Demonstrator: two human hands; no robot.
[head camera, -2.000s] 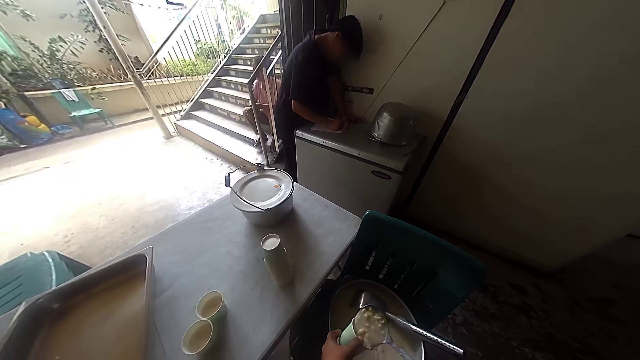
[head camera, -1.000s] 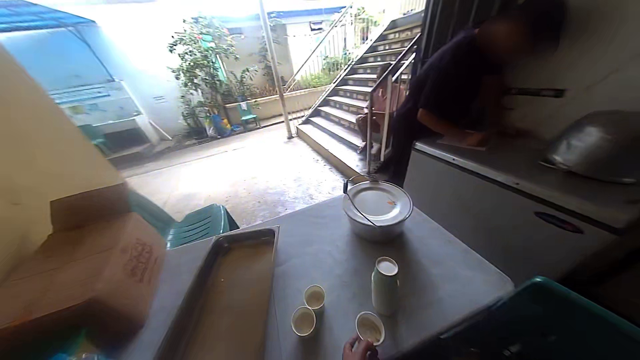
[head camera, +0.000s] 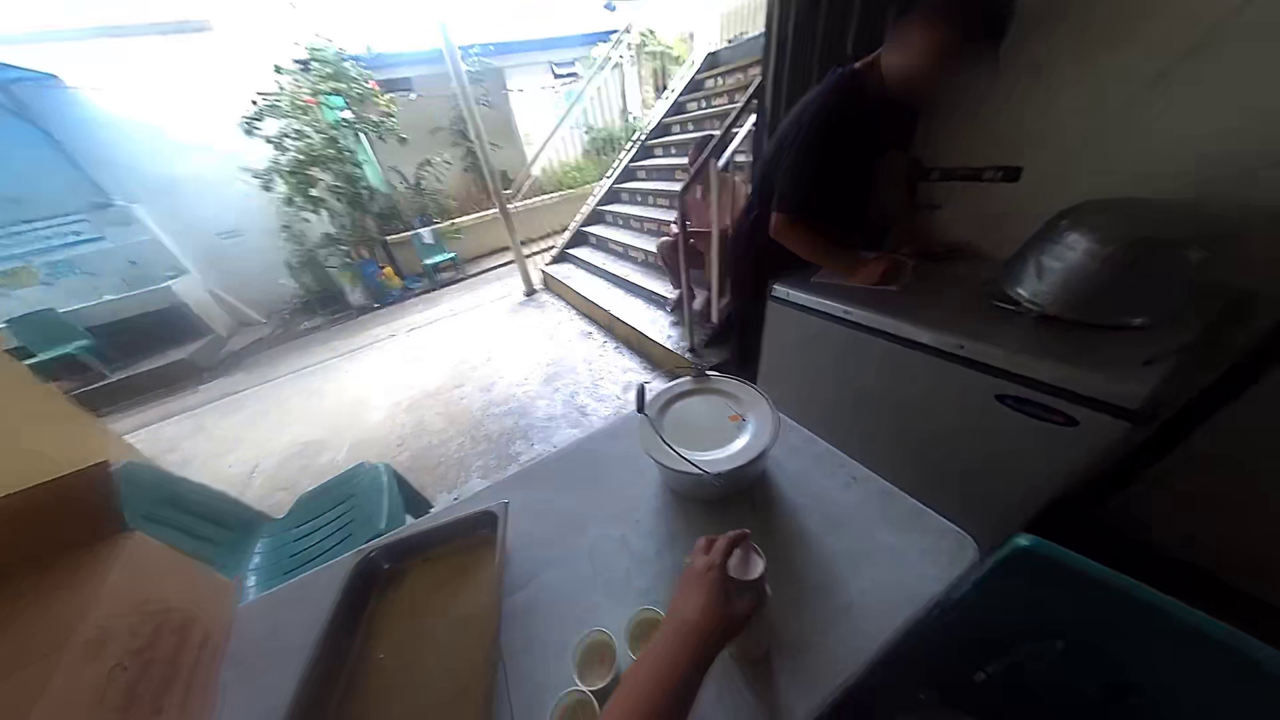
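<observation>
My left hand reaches in from the bottom edge, its fingers wrapped around the top of an upright stack of pale cups; the hand hides part of the stack. Several filled cups stand close together by my forearm, one partly cut off by the bottom edge. Beyond the stack, a pot with a wire handle has a white plate on top as a cover. Left of the cups lies a long metal tray with tan, cloudy contents. My right hand is out of view.
The grey table has a cardboard box at its left and green plastic chairs at both sides. Past the far right edge, a person leans over a chest freezer bearing an upturned metal basin. Stairs rise behind.
My left hand has let go of the filled cup seen in it earlier and has moved to the cup stack. That cup now stands with the others. The view has swung left since the first frame.
</observation>
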